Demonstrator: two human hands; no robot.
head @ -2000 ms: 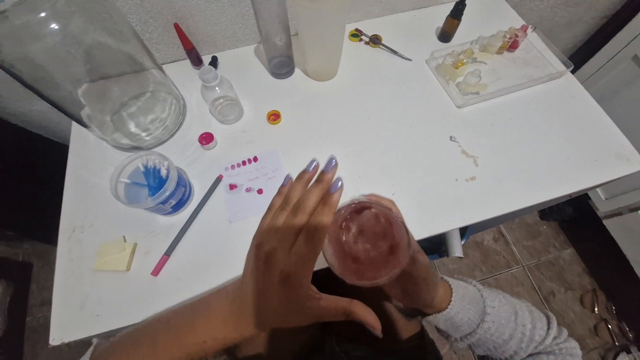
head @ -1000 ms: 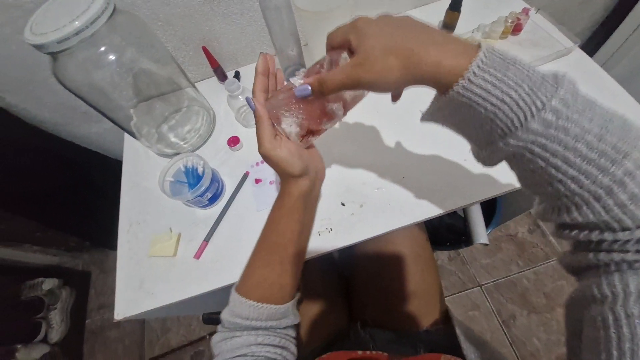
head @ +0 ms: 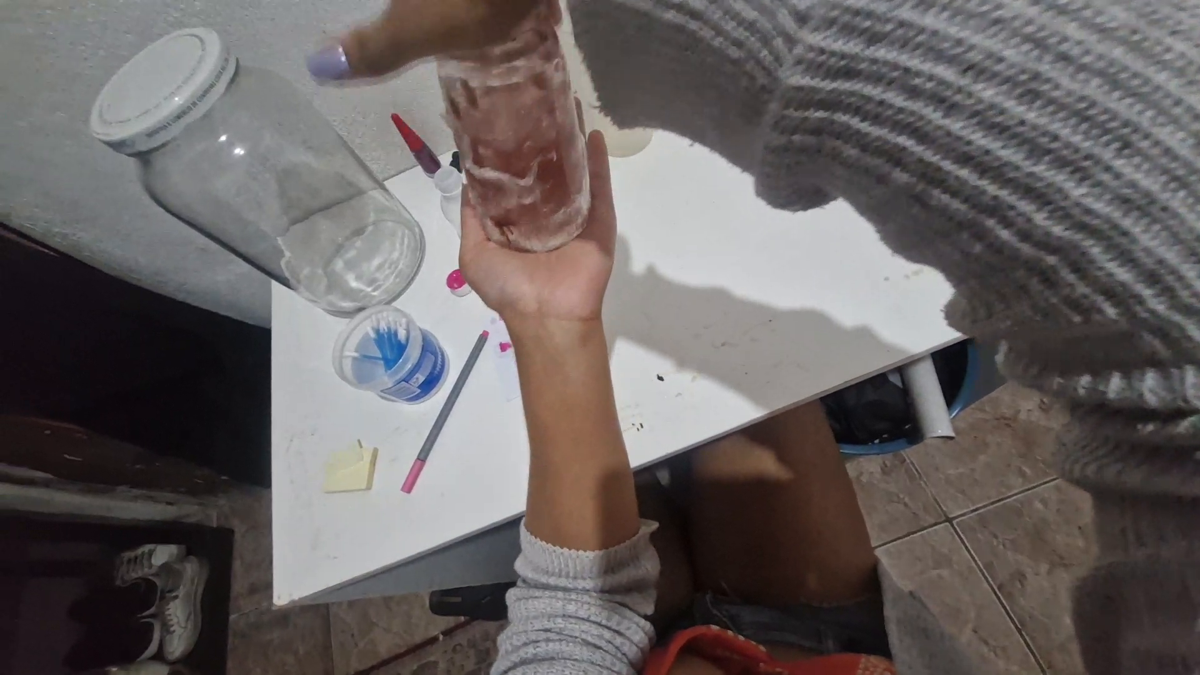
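Observation:
A clear glass or plastic container with pinkish contents [head: 525, 150] is held above the table, tilted away from me. My left hand [head: 548, 272] lies palm up beneath its lower end, with the fingers behind it. At the top edge of the view, my right hand [head: 441, 33] is at the container's upper end, its thumb pointing left; its other fingers are out of view or hidden. Just left of my left hand are a small clear bottle [head: 449, 187] and a small pink cap [head: 457, 281].
A large lidded glass jar [head: 272, 178], a tub of cotton swabs [head: 412, 370], a grey and pink pen [head: 445, 412], yellow sticky notes [head: 351, 470] and a red-tipped tube [head: 416, 144] stand or lie on the white table [head: 375, 553]. A blue bin [head: 881, 448] is beside it.
The container, upright near the table's front edge two seconds ago, is now over the table, tilted, with my left hand beneath. My right hand has moved up the view. The view has shifted left.

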